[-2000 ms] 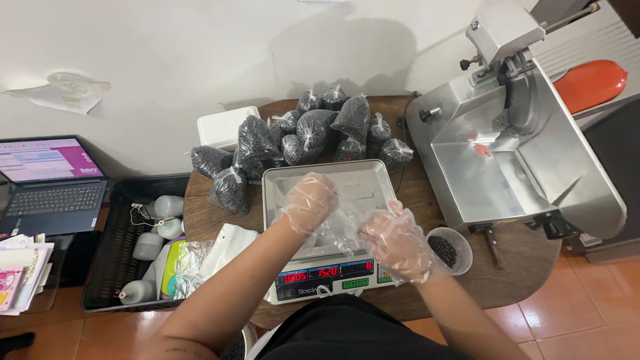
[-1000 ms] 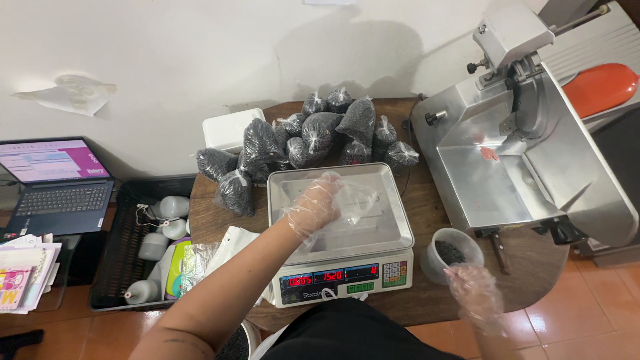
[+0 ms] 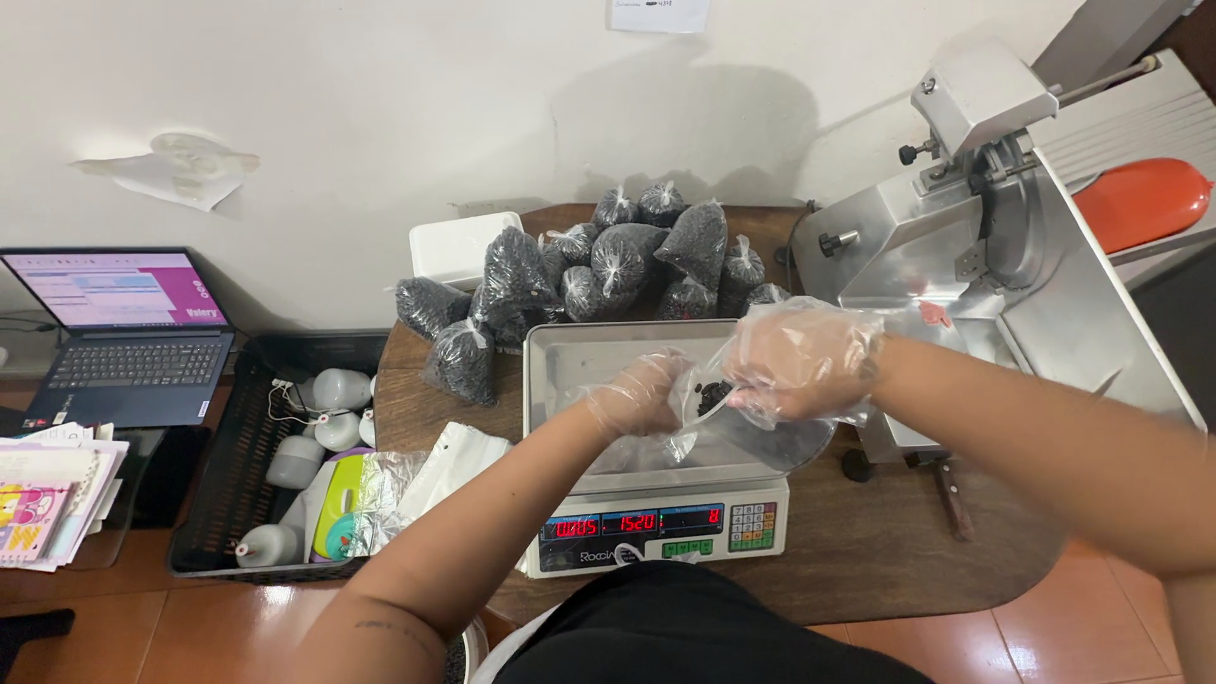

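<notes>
Both my hands wear clear plastic gloves, above the steel pan of a digital scale (image 3: 560, 380). My left hand (image 3: 646, 391) grips the edge of a clear plastic bag (image 3: 686, 432). My right hand (image 3: 793, 361) holds a translucent plastic tub (image 3: 793, 445) tilted at the bag's mouth, with dark bean-like pieces (image 3: 712, 396) at its lip. How far the pieces lie inside the bag I cannot tell. Behind the pan stand several tied clear bags of dark pieces (image 3: 622, 261).
A metal slicer (image 3: 893, 228) stands at the right, with a wooden-handled knife (image 3: 953, 502) near its foot. Flat plastic bags (image 3: 454, 470) lie left of the scale. A black crate (image 3: 214, 475) of bottles and a laptop (image 3: 133, 366) are farther left. A white box (image 3: 465, 245) stands behind.
My right hand has moved from the tub at the scale's right to above the pan, bringing the tub with it. My left hand still holds the bag.
</notes>
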